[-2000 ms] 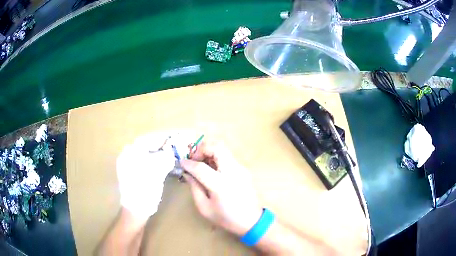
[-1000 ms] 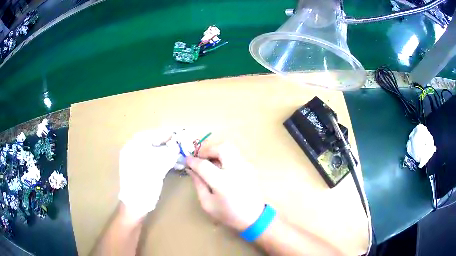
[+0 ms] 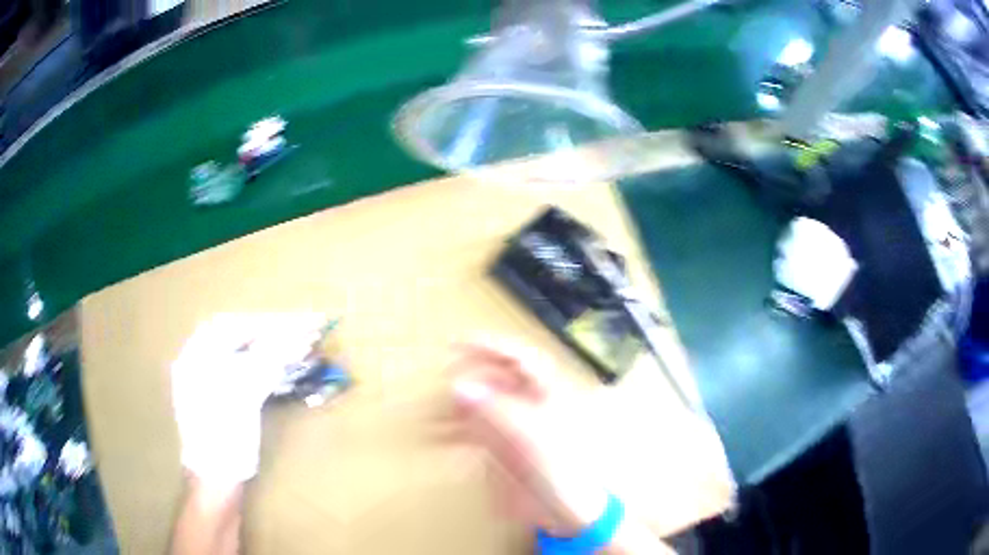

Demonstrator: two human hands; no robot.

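My left hand (image 3: 230,390), in a white glove, holds a small wired assembly (image 3: 315,379) over the tan board (image 3: 369,271). Blue and dark parts of the assembly show at the fingertips; the rest is blurred or covered by the glove. My right hand (image 3: 510,412), bare with a blue wristband, is apart from the assembly, to its right. It is blurred, with fingers curled loosely and nothing visible in them. The black soldering iron stand (image 3: 569,287) lies on the board beyond my right hand, with the iron (image 3: 640,309) lying across it.
A clear fume hood (image 3: 521,125) hangs above the board's far edge. A white-and-green assembly (image 3: 260,146) lies on the green belt (image 3: 369,65). Several assemblies (image 3: 38,444) are heaped at the left. A white item (image 3: 813,263) and dark cables are on the right.
My right hand has let go of the assembly and moved away to the right. The view has swung right, so the scene sits further left. The assembly on the belt has moved left.
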